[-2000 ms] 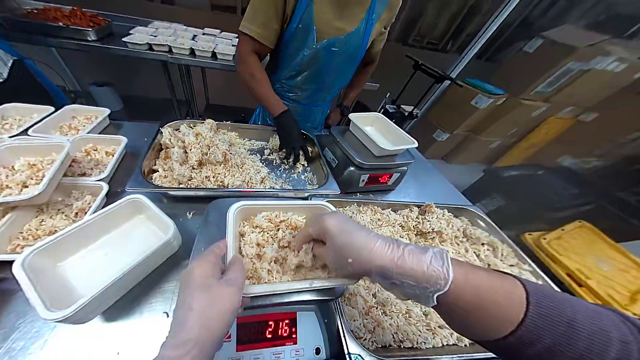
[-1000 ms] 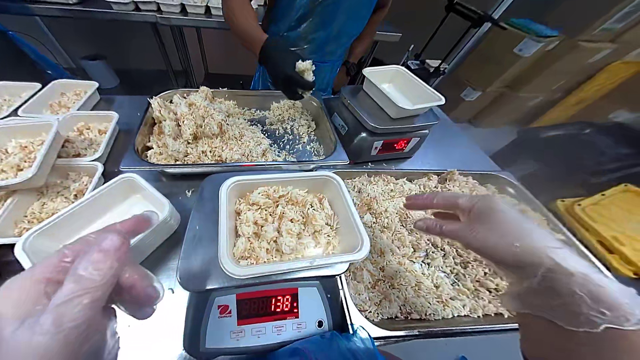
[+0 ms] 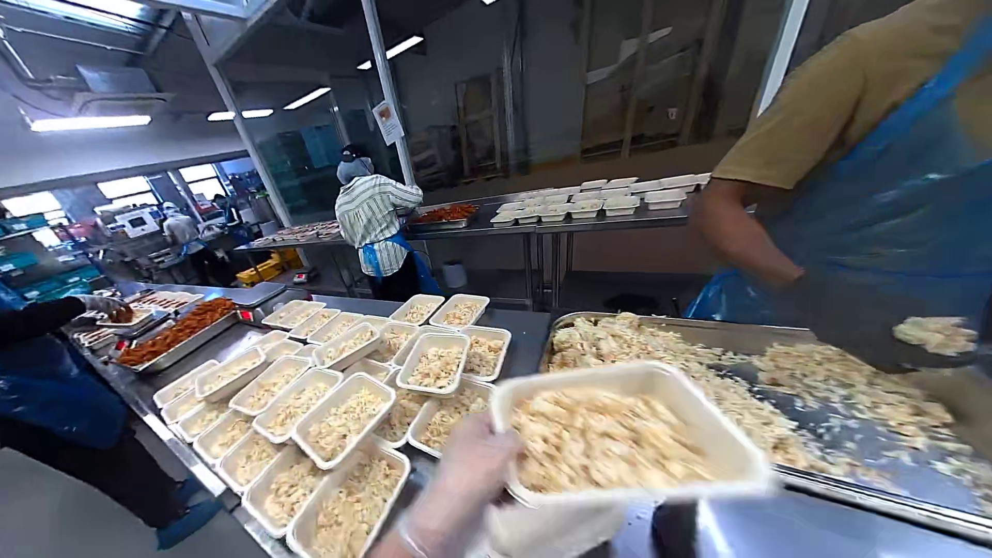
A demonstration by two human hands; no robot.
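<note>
My left hand (image 3: 469,473), in a clear plastic glove, grips the left edge of a white rectangular tray of cooked rice (image 3: 620,442) and holds it up off the table. The tray is slightly blurred. Beneath it, another pale container (image 3: 550,527) shows in part. To its left, many rice-filled white trays (image 3: 345,418) stand in rows, some stacked on others. Behind it on the right lies a large steel pan (image 3: 674,319) of loose rice. My right hand is out of the frame.
Across the pan stands a co-worker in a blue apron (image 3: 891,194), with rice in a dark-gloved hand. A back table (image 3: 480,227) bears white containers and a pan of reddish food (image 3: 446,215). Another such pan (image 3: 182,341) is at the left, beside a person's gloved hand. Others work farther back.
The view has swung far left. A filled tray that sat on the scale one second ago no longer shows there; my left hand, then apart from any tray, now holds one up.
</note>
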